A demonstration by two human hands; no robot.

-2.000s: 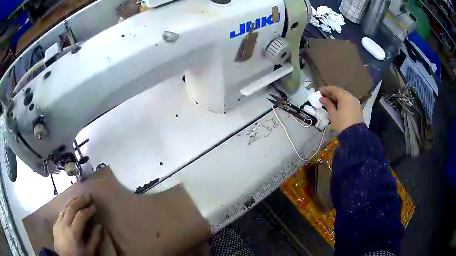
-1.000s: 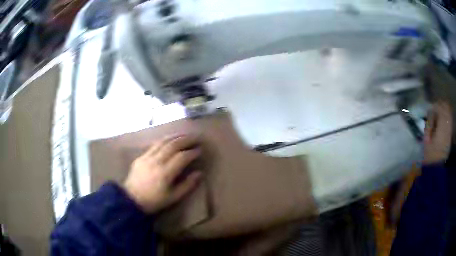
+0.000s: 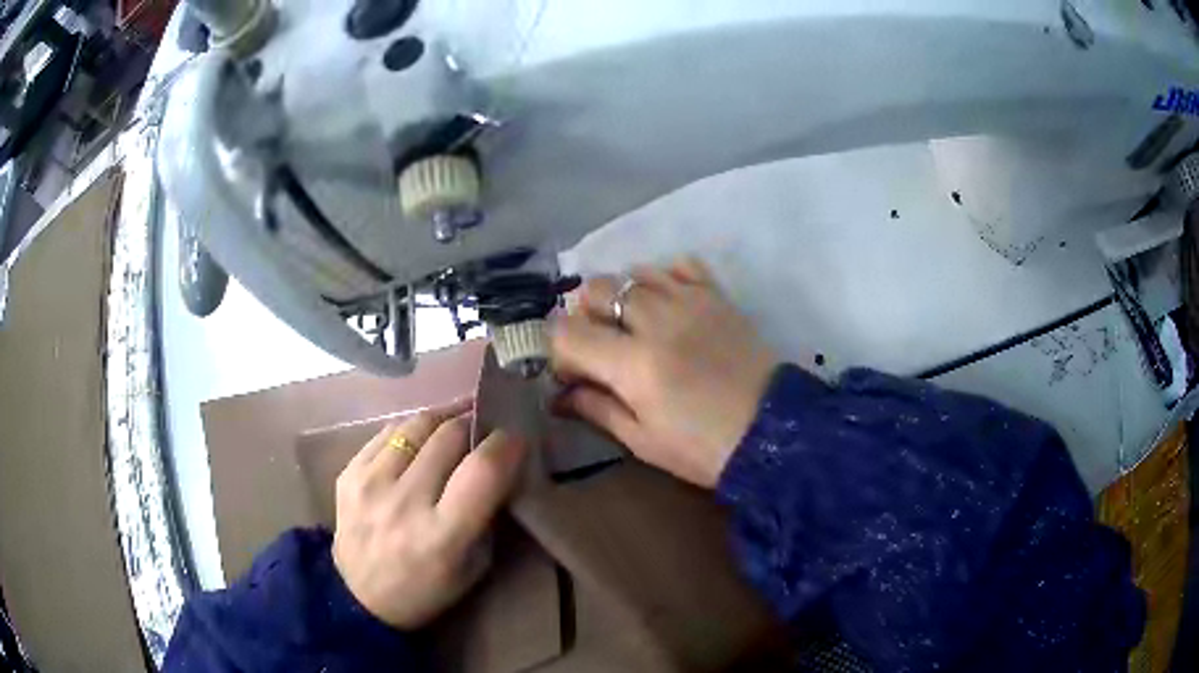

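Note:
The brown garment panel [image 3: 250,460] lies on the machine bed in front of the presser foot, with a brown patch pocket [image 3: 519,611] on it. My left hand [image 3: 423,506] pinches the cloth just left of the needle area. My right hand [image 3: 664,362] is at the panel's upper edge, just right of the tension knob, fingers bent onto the cloth. A raised fold of cloth [image 3: 506,408] stands between my hands. The lockstitch machine [image 3: 684,99] head is above them. The needle tip and my right fingertips are partly hidden.
Thread snips [image 3: 1141,322] lie at the right end of the bed. Waiting panels [image 3: 59,421] lie at the far left beyond a shiny silvery strip [image 3: 151,394]. An orange-gold mat [image 3: 1148,539] shows at the lower right. The machine's arm spans the top.
My right hand has come left from the thread snips to the cloth by the needle. My left hand now pinches the cloth, and part of the panel is lifted and folded. The view has moved closer.

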